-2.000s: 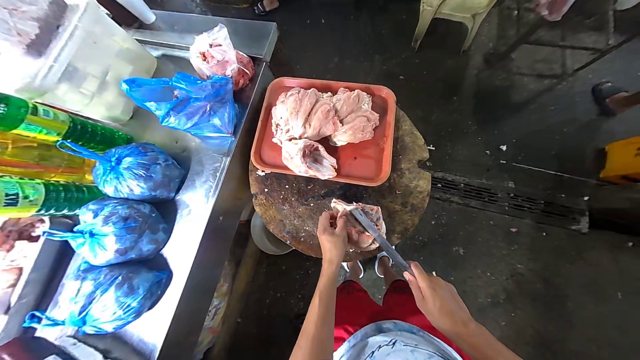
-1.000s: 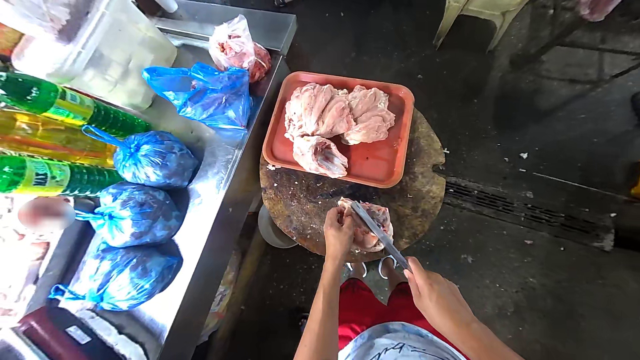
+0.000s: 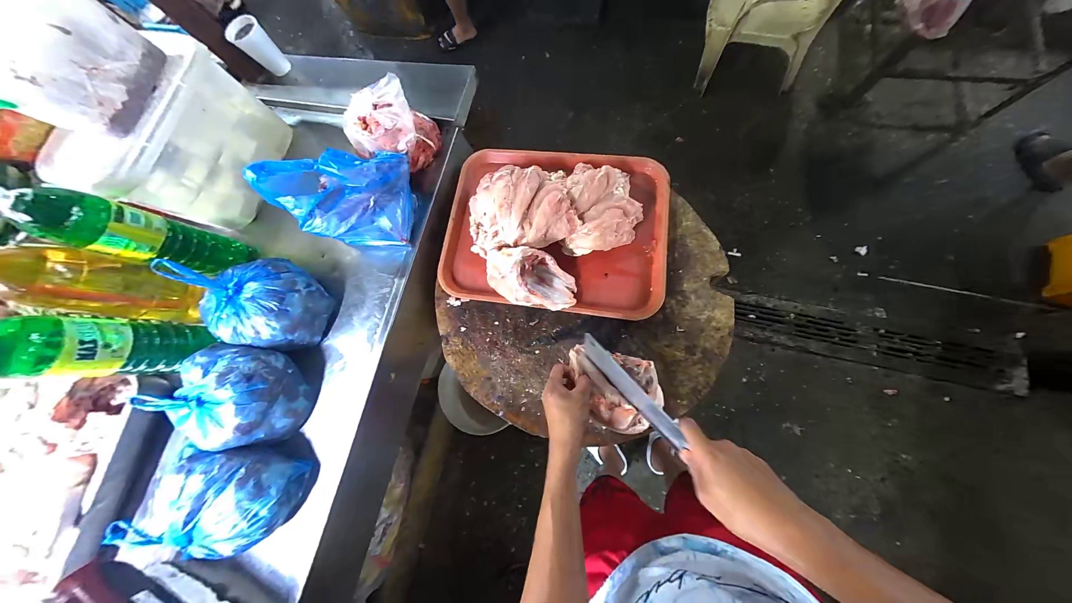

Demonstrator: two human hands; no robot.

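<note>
A piece of raw meat (image 3: 624, 410), pale pink with some bone or fat, lies near the close edge of a round wooden chopping block (image 3: 519, 356). My left hand (image 3: 566, 398) pinches its left side with the fingertips. In my right hand (image 3: 712, 461) is the handle of a long-bladed knife (image 3: 630, 389), its blade slanting up and left across the meat. Beyond it an orange-red plastic tray (image 3: 624, 289) rests on the block and holds several pieces of raw meat (image 3: 523, 205).
On the left, a steel counter (image 3: 360, 310) bears tied blue plastic bags (image 3: 268, 301), an open-topped blue bag (image 3: 352, 197), a bag of red meat (image 3: 389, 126), green bottles (image 3: 126, 230) and a clear plastic tub (image 3: 209, 134). A plastic chair (image 3: 754, 25) stands beyond; a floor drain (image 3: 837, 331) runs right.
Both hands stay at the same meat piece, the left holding it and the right keeping the knife across it. The meat pieces in the tray have not plainly moved.
</note>
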